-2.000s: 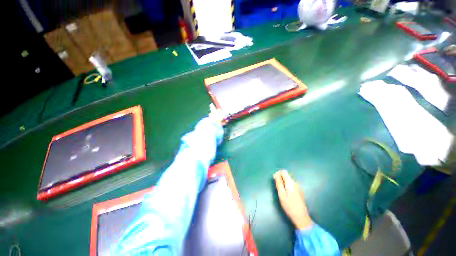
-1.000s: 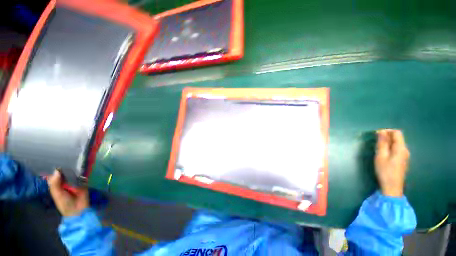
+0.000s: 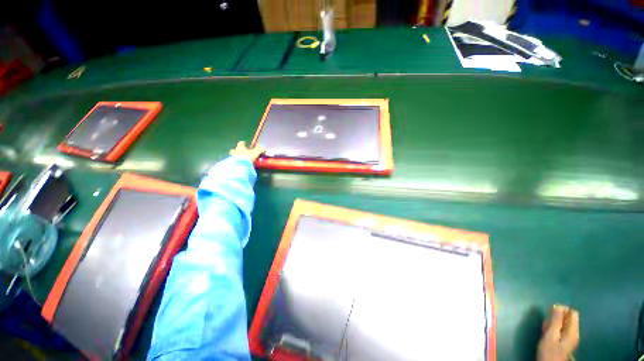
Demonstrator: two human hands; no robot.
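Note:
A red-orange carrier tray (image 3: 385,141) with a dark grey panel (image 3: 318,134) lies on the green belt. My left hand (image 3: 247,151) grips its front left corner. A larger tray (image 3: 282,247) with a shiny panel (image 3: 416,303) lies close in front, cut off by the lower edge. Another tray (image 3: 79,257) with a panel (image 3: 116,268) lies angled on the bench left of my sleeve. My right hand (image 3: 560,333) is at the lower right, fingers together, partly cut off; whether it holds anything is unclear.
A further tray (image 3: 134,134) lies on the belt at the left. A pale blue round fan (image 3: 27,243) stands at the left edge. White and black sheets (image 3: 494,46), a small white upright object (image 3: 327,32) and a yellow ring (image 3: 308,43) are on the far bench.
The tray that was raised at the left now lies on the bench. My left hand has moved from there to the belt tray's corner. The view has tilted up towards the far bench.

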